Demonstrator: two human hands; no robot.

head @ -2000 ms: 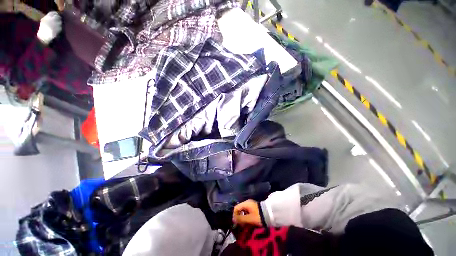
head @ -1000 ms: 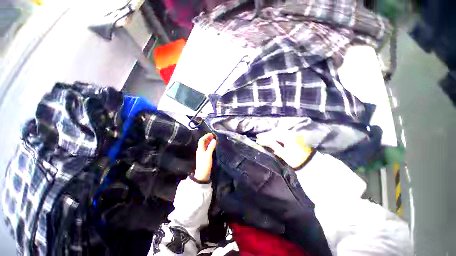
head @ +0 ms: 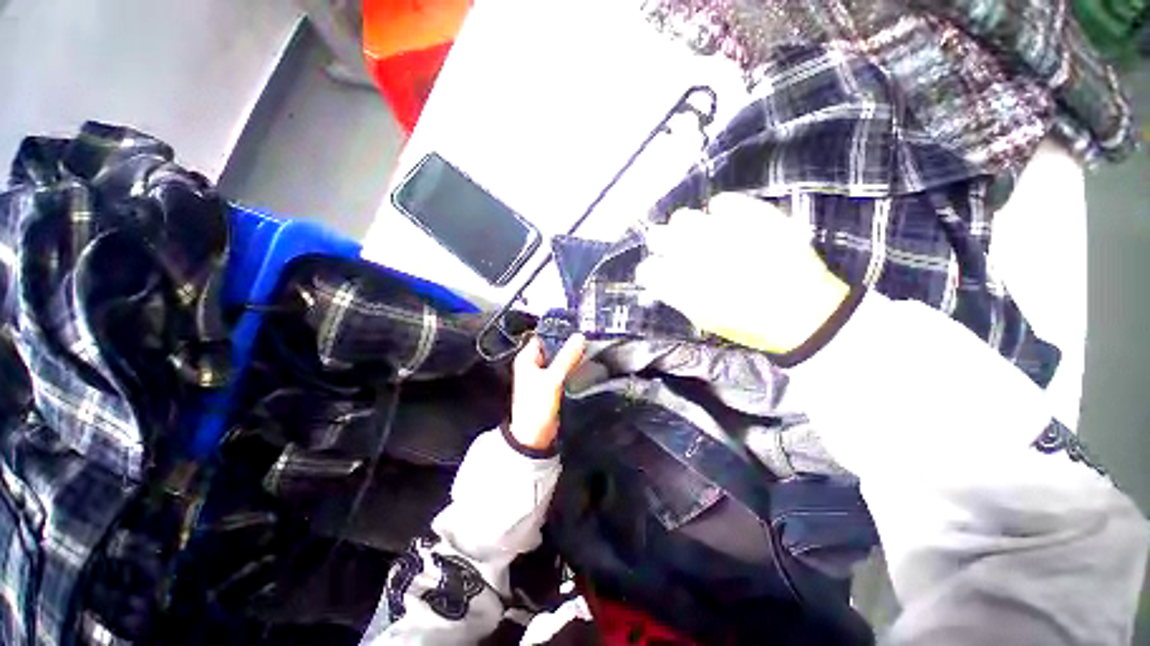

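The navy and white plaid garment (head: 870,234) lies over the white table and hangs toward my lap. My left hand (head: 542,385) pinches the corner of its edge near the hanger's lower end. My right hand (head: 744,278) is over the plaid just right of that corner; it is overexposed and its fingertips do not show clearly. Pale grey lining (head: 713,366) shows below my right hand. Dark denim (head: 681,480) lies below the lining, over my lap.
A black hanger (head: 605,202) and a phone (head: 467,217) lie on the white table (head: 555,76). Dark plaid garments (head: 76,328) are piled over the blue crate (head: 271,252) at left. A tweed-like check garment (head: 933,76) is at the far end. An orange-red object (head: 410,51) stands beyond.
The view has turned and come closer to the table. My hands, earlier apart at the denim edge, are now closer together at the plaid corner; my left hand has closed on it.
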